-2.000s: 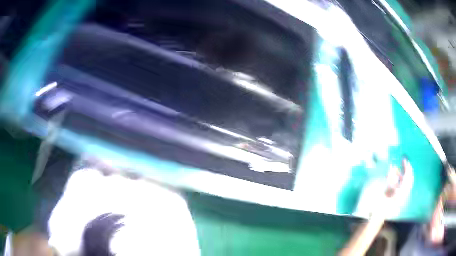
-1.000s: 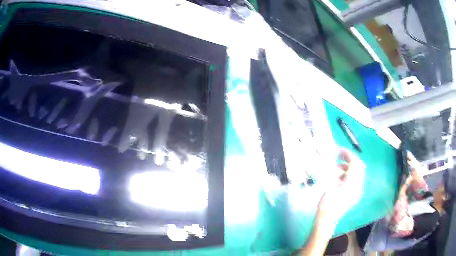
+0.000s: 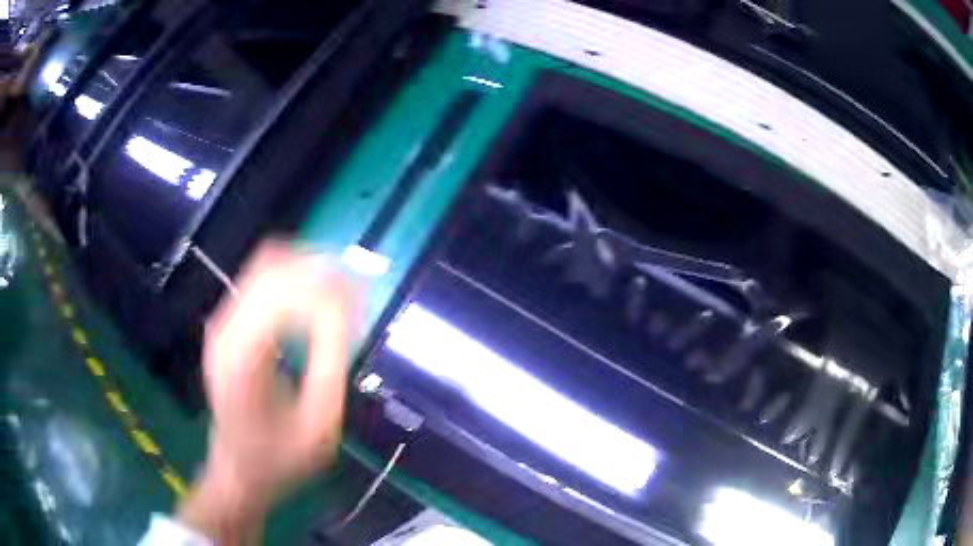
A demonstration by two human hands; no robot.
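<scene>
My left hand [image 3: 280, 363] is blurred and reaches up from the lower left, over the near left corner of a large glossy black panel [image 3: 640, 352]. Its fingers are curled; whether they hold anything cannot be told. A dark strip [image 3: 421, 160] lies on the green mat [image 3: 368, 192] left of the panel, with a small white patch [image 3: 366, 259] at its near end, close to my fingertips. Clear wrinkled film [image 3: 683, 309] shows streaky glare on the panel. A small silver-white fitting [image 3: 400, 411] is at the panel's near left corner. My right hand is not in view.
Another glossy black panel [image 3: 213, 117] lies at the left, with a thin pale wire [image 3: 216, 269] at its corner. A white ribbed rail [image 3: 726, 107] runs behind the near panel, with more dark panels beyond it. A yellow dashed line [image 3: 96, 365] marks the green floor.
The view has swung left. My left hand has come into view, while my right hand, the pen and the plastic bag area have left it. The panel now appears further right.
</scene>
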